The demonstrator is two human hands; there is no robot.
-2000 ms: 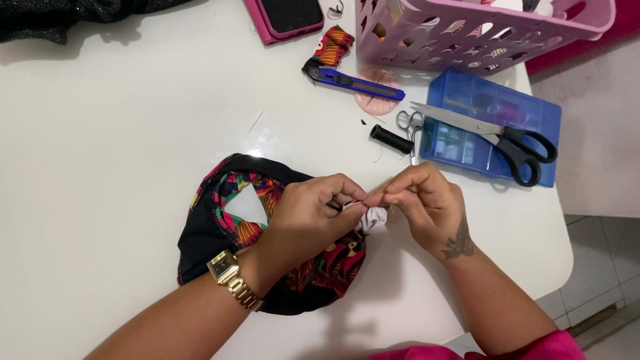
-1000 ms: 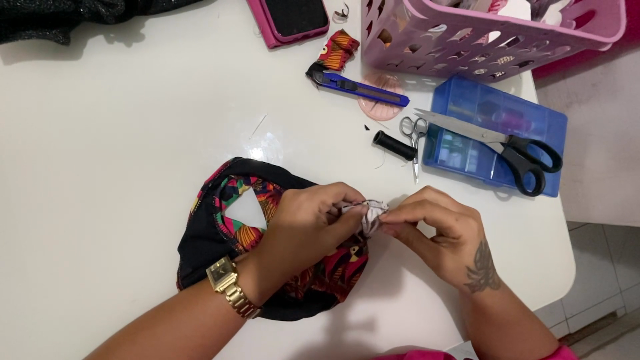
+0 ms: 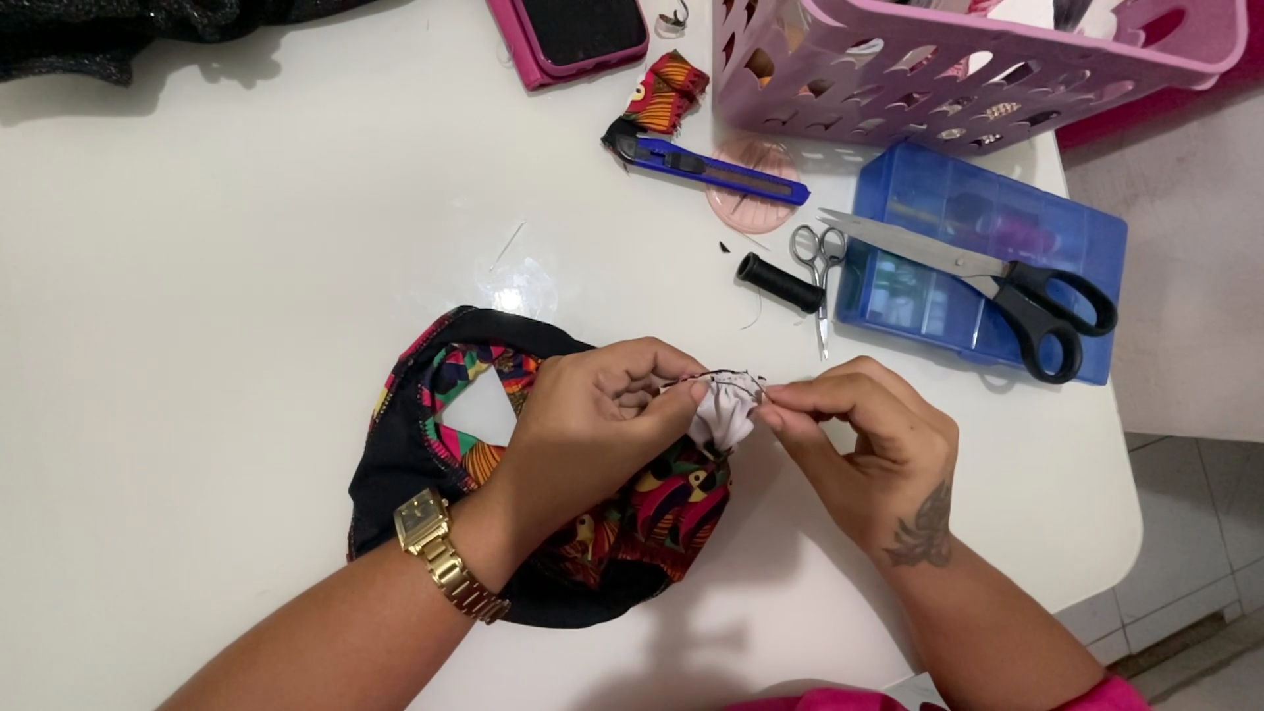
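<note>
A black fabric piece [image 3: 395,494] with a colourful printed lining lies on the white table, an opening at its left part. My left hand [image 3: 612,425], with a gold watch at the wrist, rests over it and pinches a gathered white cloth part [image 3: 723,415] between thumb and fingers. Dark thread stitches run along the top edge of this white part. At its right end, thumb and index finger of my right hand [image 3: 869,434] are pinched together; whether they hold a needle, thread or the cloth's edge cannot be told.
Large black-handled scissors [image 3: 997,276] lie on a blue plastic organizer box [image 3: 1037,217]. Left of it are small scissors [image 3: 822,267], a black thread spool [image 3: 780,283] and a blue utility knife [image 3: 721,173]. Behind stand a pink basket [image 3: 889,79] and a phone in a pink case [image 3: 573,39].
My right hand was bent over close to my left fingers two seconds ago; it has moved a little right, and more of the white gathered cloth shows between the hands.
</note>
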